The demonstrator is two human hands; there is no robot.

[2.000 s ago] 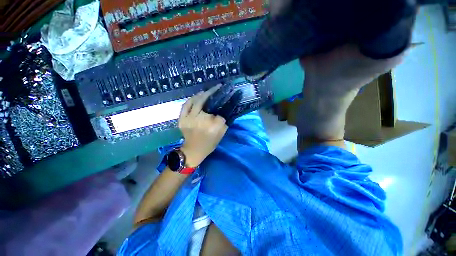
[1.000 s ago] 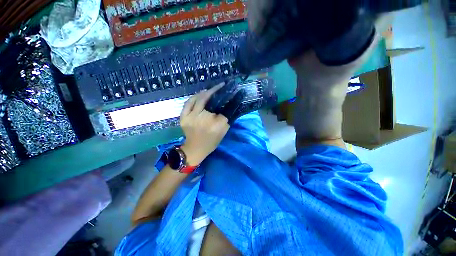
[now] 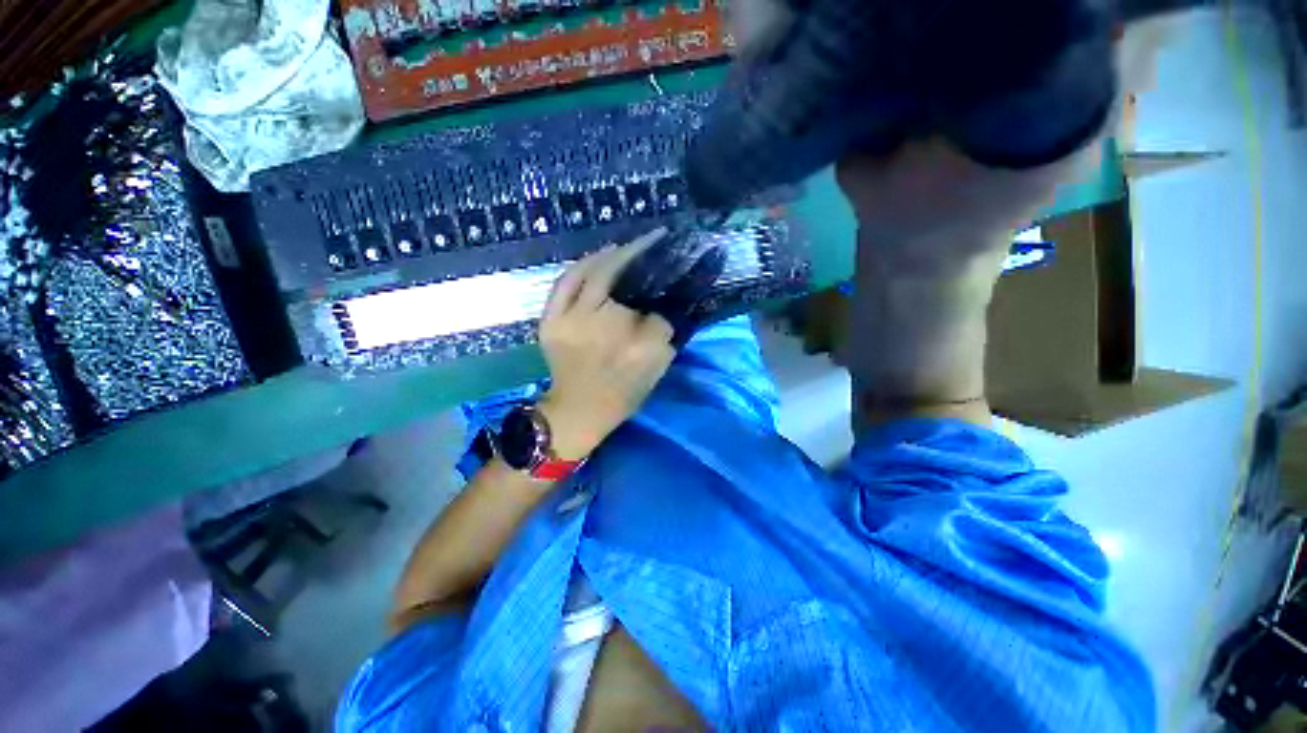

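A black slotted plate (image 3: 444,166) lies across the green bench with a row of black power transistors (image 3: 473,226), their thin legs pointing away from me. A bright silvery heat sink (image 3: 444,312) lies along its near side. My left hand (image 3: 616,337), with black-covered fingertips, rests on the right part of the plate and heat sink; what lies under the fingers is hidden. My right hand (image 3: 939,179) is raised at the upper right around a thick dark electric screwdriver (image 3: 846,100). It is blurred, and its lower end is over the row's right end, near my left fingertips.
A black divided tray (image 3: 230,272) of shiny silver screws (image 3: 144,315) is at the left. A crumpled white cloth (image 3: 265,86) and an orange-brown jig (image 3: 545,69) lie behind. An open cardboard box (image 3: 1054,322) is at the right. Purple fabric (image 3: 108,616) shows lower left.
The bench view has shifted slightly right and up. My left hand keeps its place on the plate. My right hand stays over the row's right end with the screwdriver. The purple fabric has moved left.
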